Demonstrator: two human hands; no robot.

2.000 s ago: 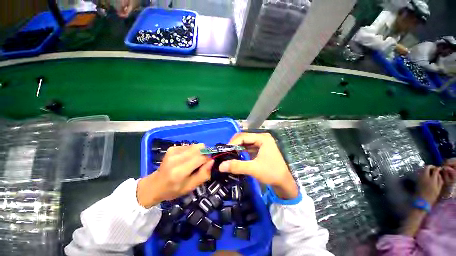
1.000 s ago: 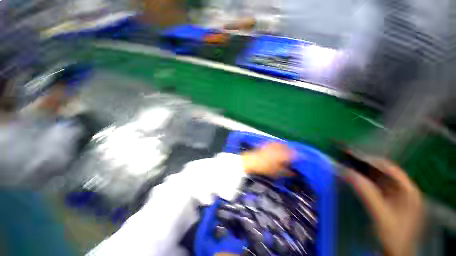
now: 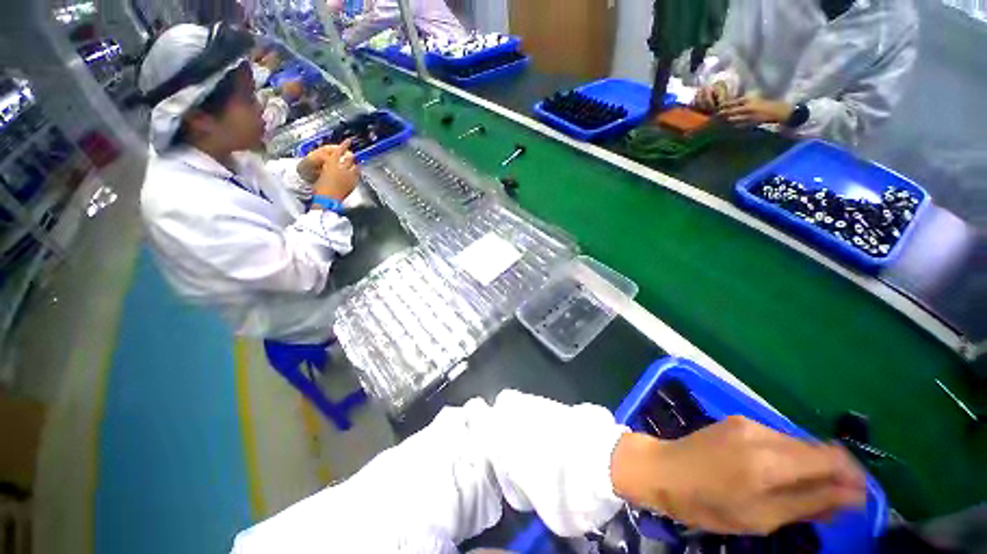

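Note:
My left hand [image 3: 747,476] is over the near blue bin [image 3: 745,401], in a white sleeve, with its fingers drawn together and slightly blurred. I cannot tell whether it holds anything. Black plastic housings [image 3: 673,411] lie in the bin; my hand and forearm hide much of them. The bin is cut off by the bottom edge. My right hand is not in view. A black housing with a thin stem [image 3: 853,426] lies on the green belt beside the bin.
A clear plastic box [image 3: 574,314] and blister trays [image 3: 417,325] lie left of the bin. The green conveyor [image 3: 693,260] runs diagonally beyond. A white-clad worker [image 3: 233,238] sits at left; another person's hands [image 3: 747,106] are across the belt, near blue bins.
The view has swung left, bringing the neighbouring worker into sight. The hands were together on a green board and housing; now they are apart, and my right hand has left the picture.

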